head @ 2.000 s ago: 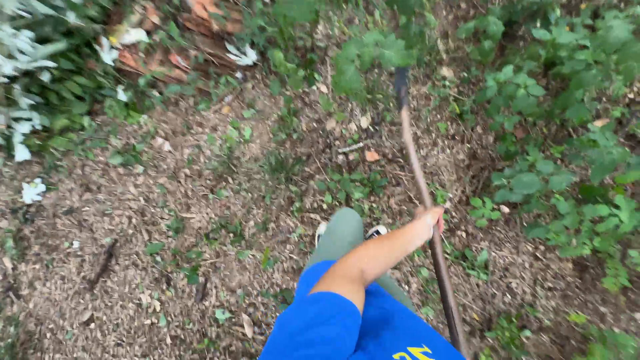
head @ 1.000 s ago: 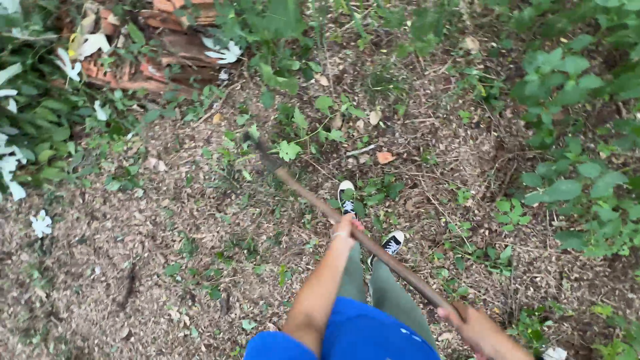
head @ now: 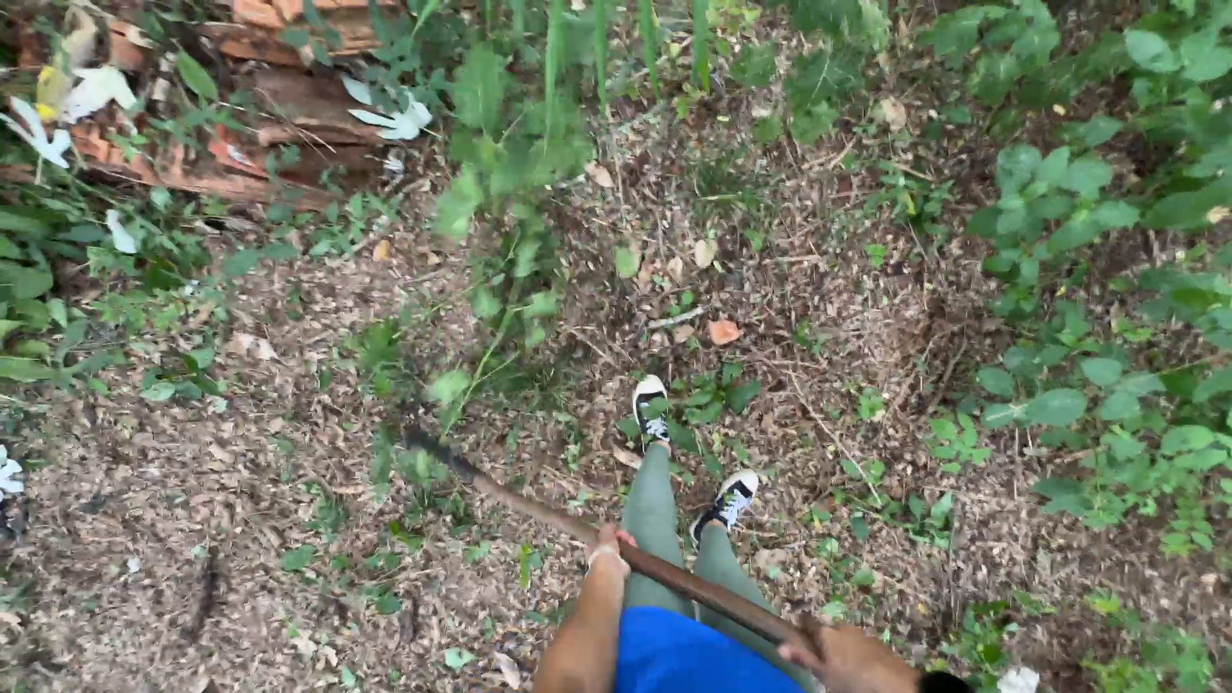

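Note:
A long brown wooden handle [head: 539, 513] runs slantwise across my legs, from lower right to a dark end [head: 438, 448] at the left. That end is blurred among low green plants, so its shape cannot be told. My left hand [head: 613, 551] is closed around the middle of the handle. Near its lower end my right hand [head: 816, 651] grips it too, with a dark band at the wrist. Leafy stems [head: 500, 332] stand just above the dark end.
My feet in black-and-white sneakers [head: 652, 409] stand on ground covered with dry leaf litter [head: 289, 433]. A broken reddish log [head: 318, 125] lies at upper left, with pale leaves on it. Green plants [head: 1059, 385] grow thickly at right. A dark stick [head: 204, 597] lies at lower left.
The handle was nearly upright with one hand visible on it; then it slanted left with both hands on it. Since then its dark end has swung further down on the left.

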